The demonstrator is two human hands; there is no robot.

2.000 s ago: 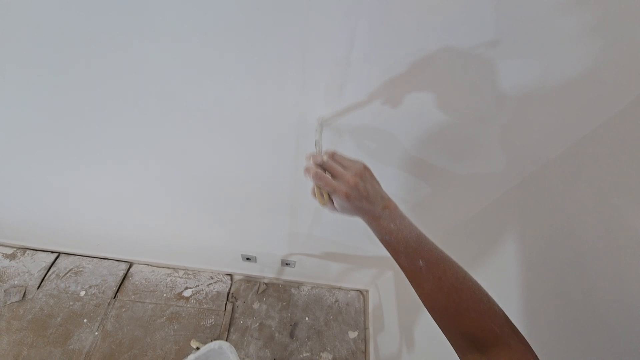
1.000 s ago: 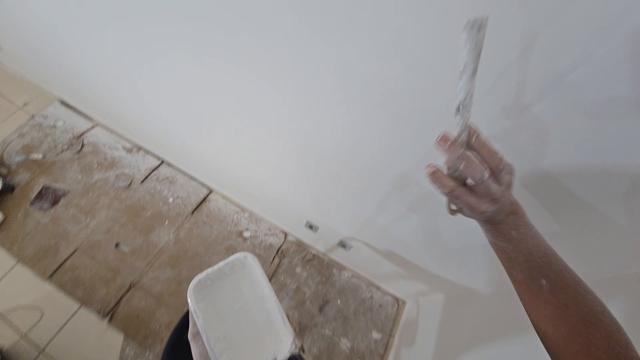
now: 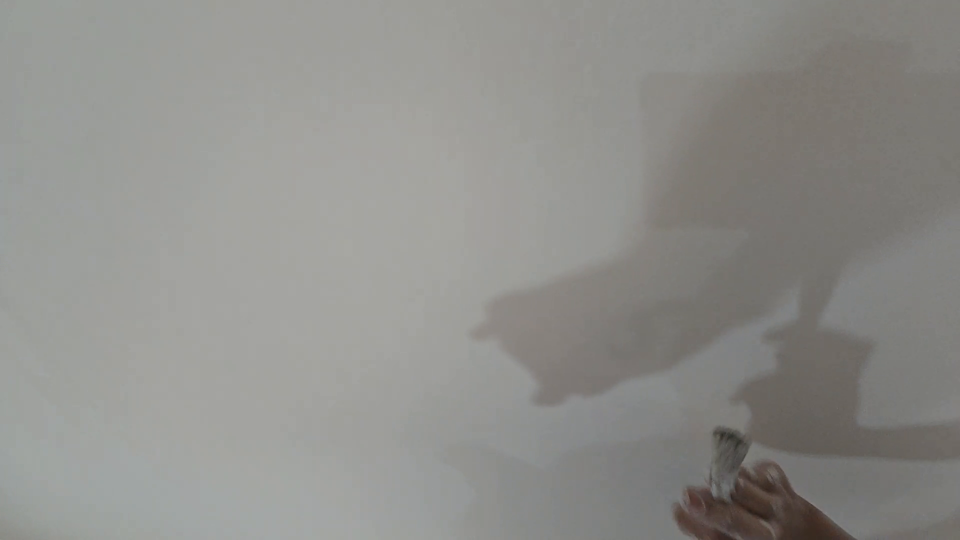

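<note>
My right hand (image 3: 750,504) is at the lower right edge of the view, its fingers closed around a paintbrush (image 3: 727,461). The bristles are coated in pale paint with darker tips and point upward. The brush's handle is hidden by my fingers and the frame edge. Behind it spreads a smooth off-white wall (image 3: 300,240), and whether the bristles touch it I cannot tell. My left hand is outside the view.
Shadows of an arm, a hand and other shapes (image 3: 787,187) fall across the right half of the wall. The wall fills the whole frame.
The view has swung onto the wall; the dusty floor covering and the white plastic tub have left it. My right hand still holds the brush, now at the lower right.
</note>
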